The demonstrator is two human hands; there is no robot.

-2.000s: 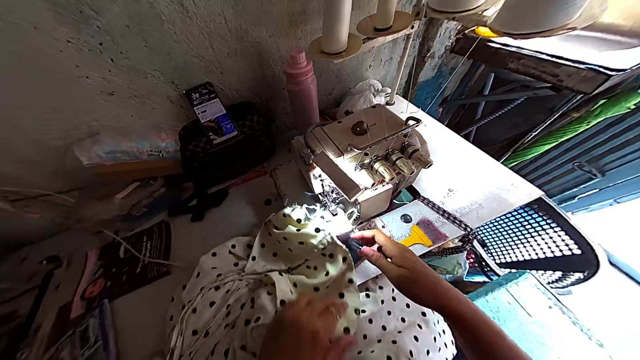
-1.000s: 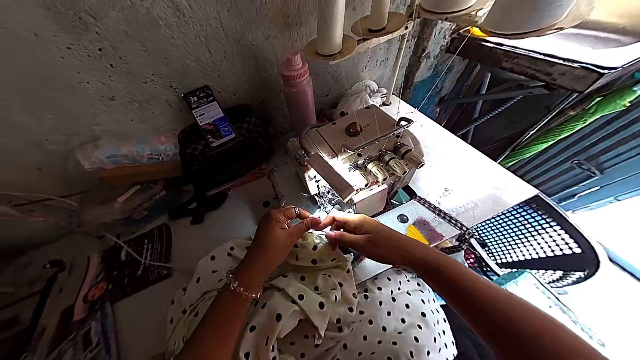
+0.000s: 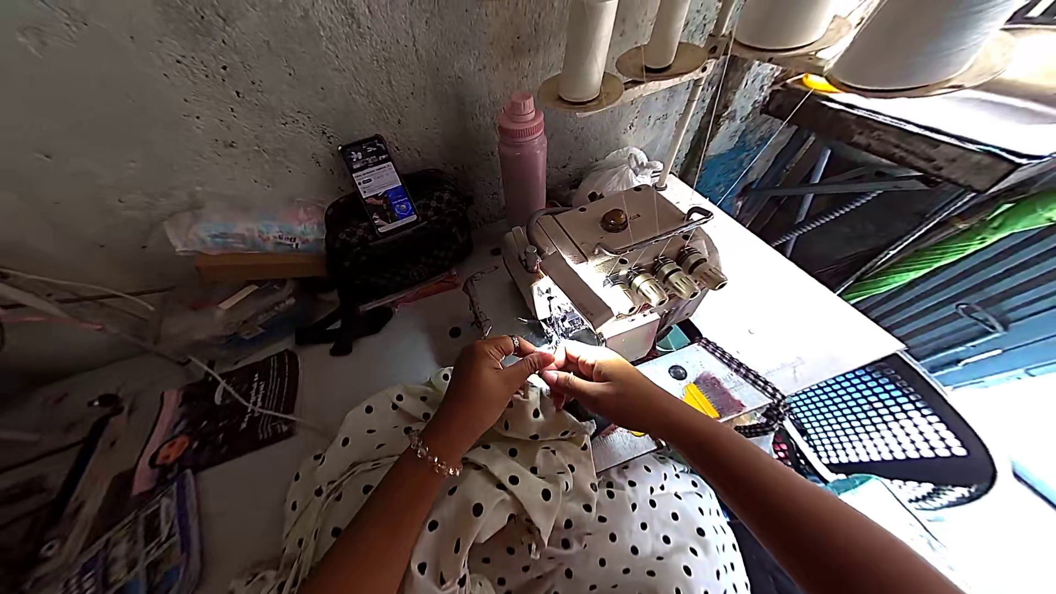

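My left hand (image 3: 487,384), with a ring and a beaded bracelet, and my right hand (image 3: 598,379) meet fingertip to fingertip just in front of the needle area of an overlock sewing machine (image 3: 610,239). Both pinch an edge of white fabric with black polka dots (image 3: 511,478); the pinched bit itself is mostly hidden by the fingers. The fabric hangs below the hands and spreads in folds over the table's front edge. Light falls on the looper area of the machine, beside its row of tension dials (image 3: 664,280).
Behind stand a pink bottle (image 3: 522,161), a smartphone (image 3: 379,186) leaning on a dark bag (image 3: 429,239), and thread cones (image 3: 587,49) on a stand. A black plastic basket (image 3: 883,412) is at the right. Printed sheets (image 3: 239,412) and a loose cord (image 3: 239,396) lie left.
Two seconds ago my left hand was lower, over the fabric, and my right hand held something dark by the machine. Both hands have since come together at the fabric edge; the dark thing is no longer visible.
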